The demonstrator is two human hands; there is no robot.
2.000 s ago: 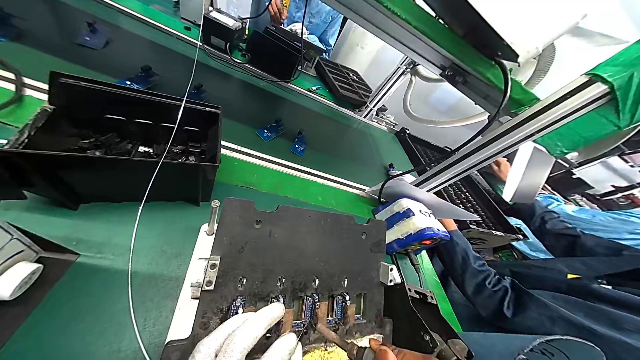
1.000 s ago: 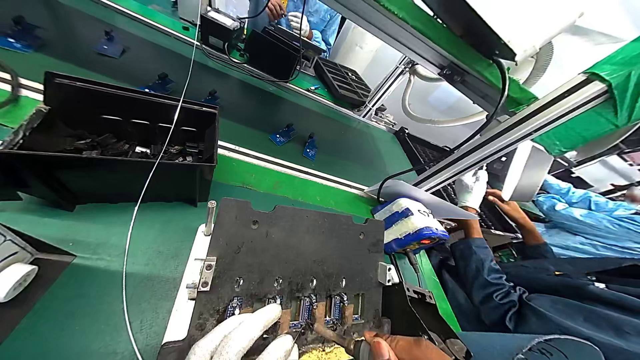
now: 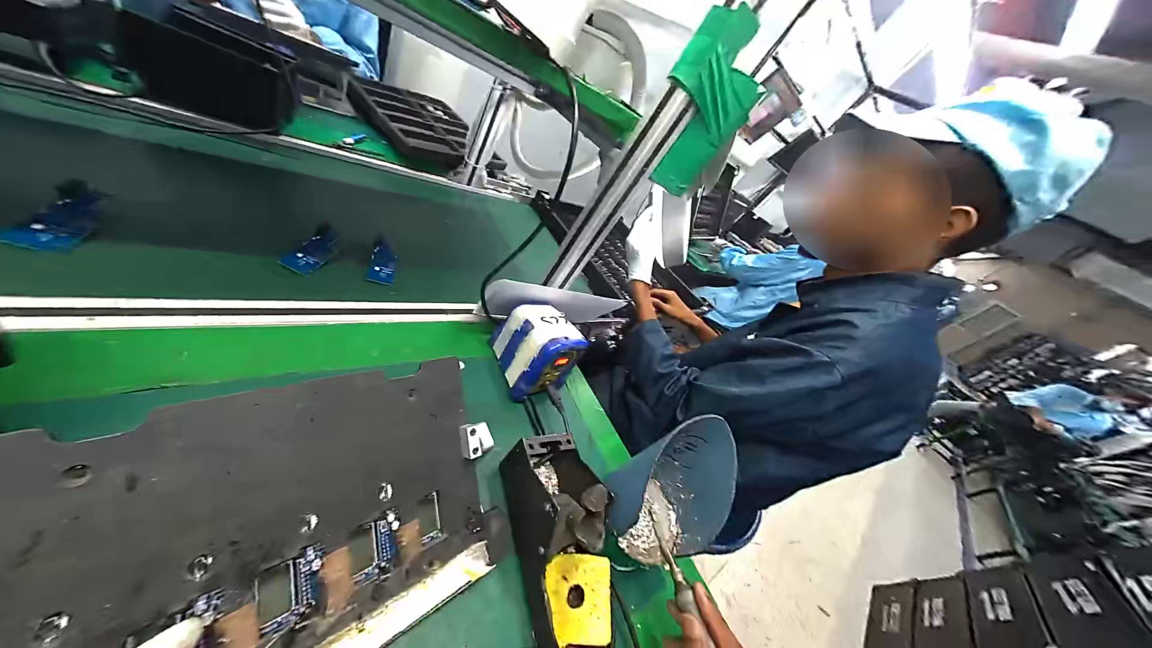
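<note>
My right hand (image 3: 700,621), bare, is at the bottom edge and grips a soldering iron (image 3: 677,571). The iron's tip end reaches into a blue-grey cup (image 3: 697,477) with silvery solder waste (image 3: 650,531) inside. Of my left hand, only a white-gloved fingertip (image 3: 175,634) shows at the bottom left, by the black fixture plate (image 3: 270,477); the rest is out of view. Small blue circuit boards (image 3: 306,585) sit in the plate's openings. Left of the cup, a yellow sponge (image 3: 578,598) lies in a black iron stand (image 3: 531,504).
A blue and white soldering station (image 3: 538,349) stands behind the stand. Blue boards (image 3: 310,252) lie on the green conveyor (image 3: 432,243). A metal post (image 3: 621,180) slants up beside it. A co-worker in dark blue (image 3: 774,360) is close on the right; black boxes (image 3: 1008,603) stand at the lower right.
The view has swung to the right. My right hand has moved the soldering iron from the boards on the plate to the cup.
</note>
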